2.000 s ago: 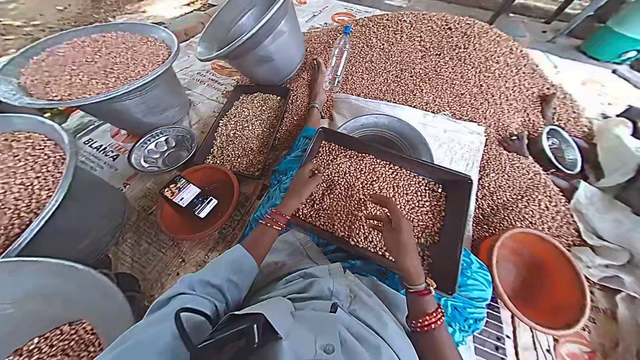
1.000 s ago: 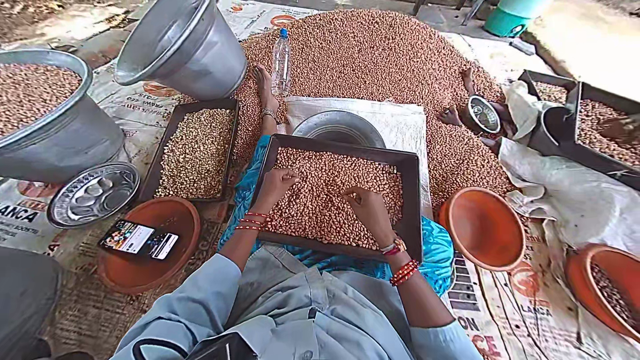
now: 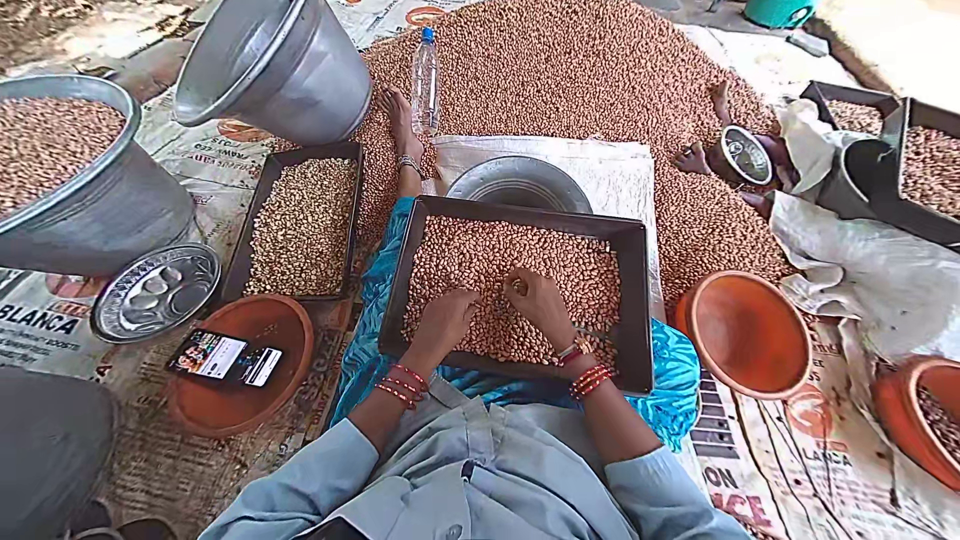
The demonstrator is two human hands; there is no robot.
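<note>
A dark rectangular tray with reddish-brown nuts or kernels lies across my lap, its far edge over a round metal basin. My left hand is over the left middle of the kernels, fingertips bunched together. Close to its right, my right hand is low over the kernels with its fingers curled and thumb near the index finger. Whether either hand pinches a kernel cannot be seen. Red bangles circle both wrists. A second dark tray of paler kernels stands to the left.
A large kernel heap spreads ahead, beside a plastic bottle. Metal tubs, a silver dish and a clay bowl with a phone are left. An orange bowl stands right; beyond are another person's feet.
The view has shifted. My right hand, raised with spread fingers two seconds ago, is now low over the kernels with curled fingers, closer to my left hand.
</note>
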